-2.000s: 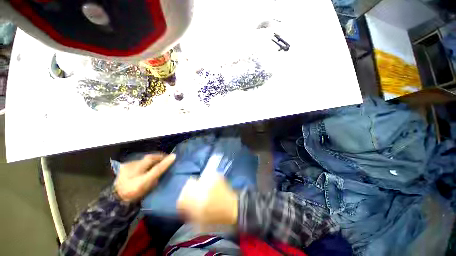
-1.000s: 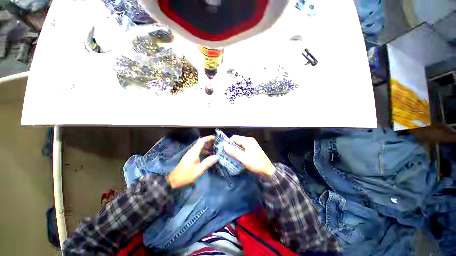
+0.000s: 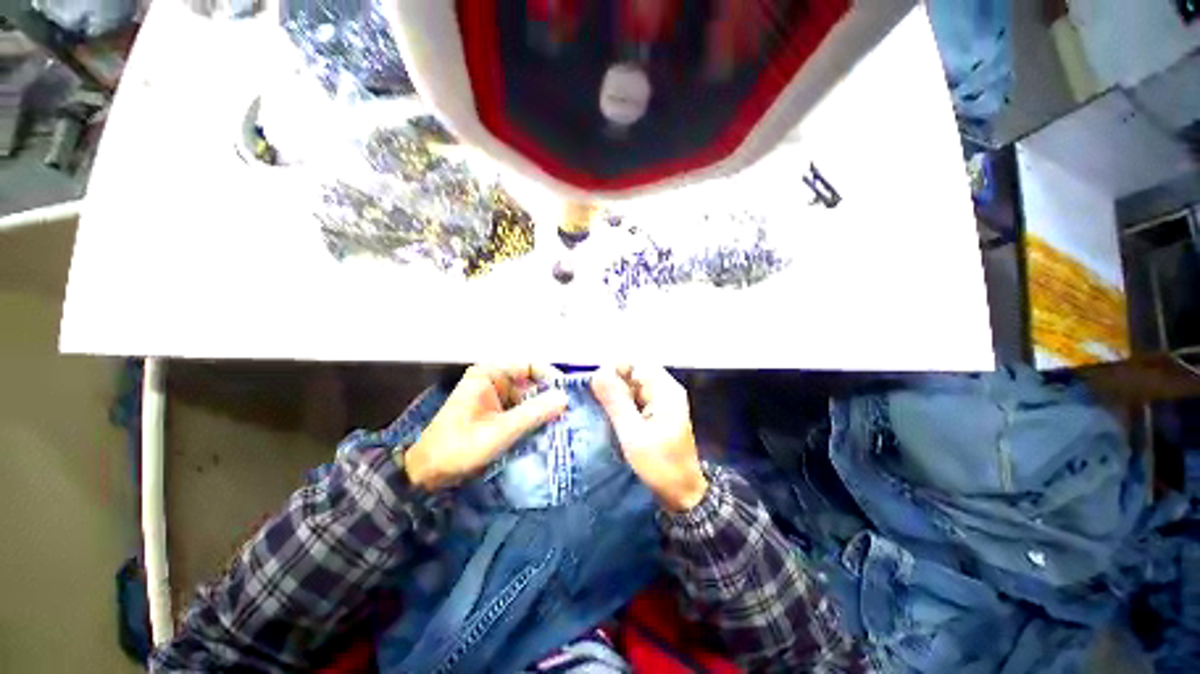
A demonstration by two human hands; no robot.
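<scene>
A blue denim garment (image 3: 526,560) lies across my lap, its top edge raised to the table's front edge. My left hand (image 3: 480,428) pinches the waistband (image 3: 575,382) on the left. My right hand (image 3: 651,428) pinches it on the right, a short gap between them. The button attaching machine's white head with a red and dark front (image 3: 625,99) hangs over the table. Small dark dies (image 3: 566,273) show below it. Brassy button caps (image 3: 504,241) lie loose left of the dies, and small dark-silvery pieces (image 3: 691,267) lie to their right.
The white table (image 3: 263,316) spans the front. Clear bags of metallic pieces (image 3: 395,211) and a pale ring (image 3: 257,132) lie on its left, a small dark clip (image 3: 823,186) on its right. A denim heap (image 3: 1000,487) is beside my lap. A cream tub (image 3: 59,448) stands left.
The machine head appears lower and larger in view. My hands have moved apart onto either side of the waistband and brought it up against the table edge. The garment is spread flatter between them.
</scene>
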